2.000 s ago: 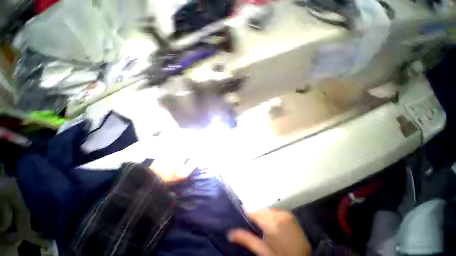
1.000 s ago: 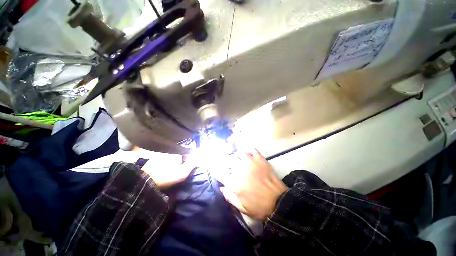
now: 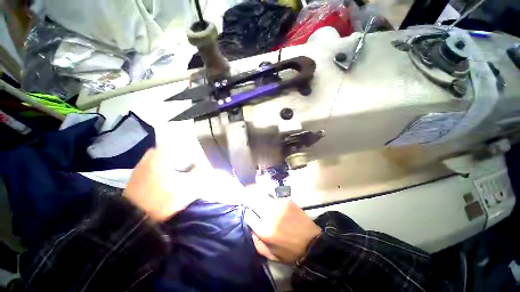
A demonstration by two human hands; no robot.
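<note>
The navy shell fabric [image 3: 214,245] lies gathered in front of the sewing machine [image 3: 365,97] and spreads left, where grey panels [image 3: 120,138] show on it. My left hand [image 3: 157,185] lies on the fabric left of the needle area, its fingertips lost in lamp glare. My right hand [image 3: 282,225] is just in front of the needle area, its fingers curled over the fabric edge, the tips washed out by glare. The presser foot and needle are hidden by the glare.
Thread snips [image 3: 245,91] with purple marking lie on the machine head beside a thread post [image 3: 208,48]. A paper label [image 3: 427,126] is on the arm. A control panel [image 3: 495,191] is at right. Plastic bags [image 3: 85,63] lie behind at left.
My right hand came from the front edge of the bed to the needle area. My left hand has shifted left, and its back shows more. The view has shifted, showing more of the machine top.
</note>
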